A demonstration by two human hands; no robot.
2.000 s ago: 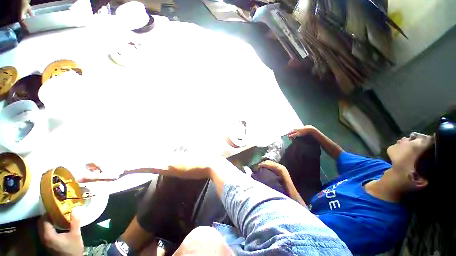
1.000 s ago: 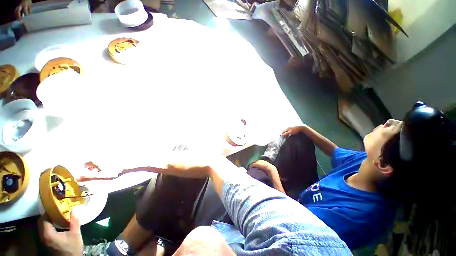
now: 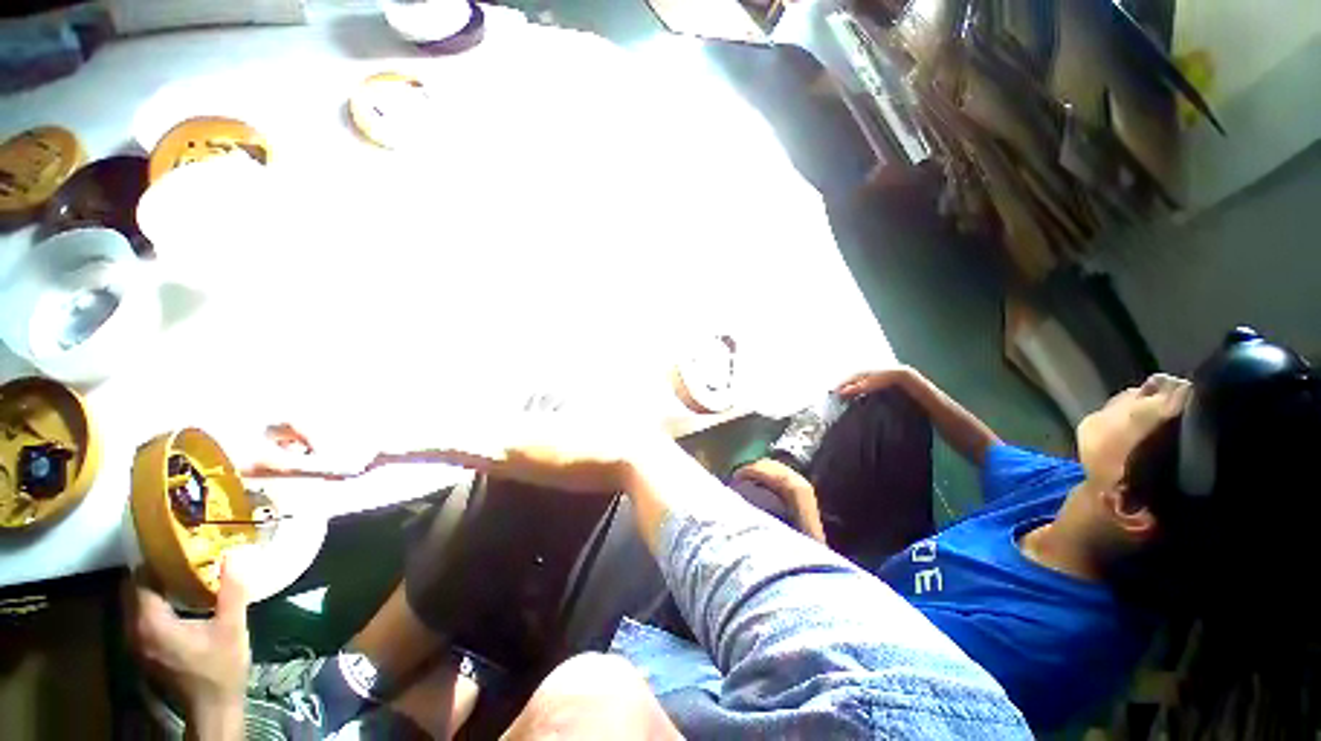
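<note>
A tan housing (image 3: 186,518) with a black insert and tan ribs inside is tilted on edge at the lower left, against a white bowl (image 3: 290,543). My left hand (image 3: 196,644) grips its lower rim. A thin dark rod or wire lies across its opening, with a small pale bit near it. My right hand (image 3: 297,452) reaches in from the right, beside the housing's upper right side. It is overexposed, so its fingers and anything in them cannot be made out.
Another tan housing (image 3: 44,452) with a black insert lies at the left edge. White bowls (image 3: 80,307), a dark brown housing (image 3: 102,203) and more tan housings (image 3: 210,142) lie farther up the overexposed table. A person in a blue shirt (image 3: 1000,579) sits at right. Cardboard (image 3: 1014,130) is stacked behind.
The view has shifted, so the table items at left appear higher and slightly farther right. The person in blue has changed head position. My left hand still grips the tan housing.
</note>
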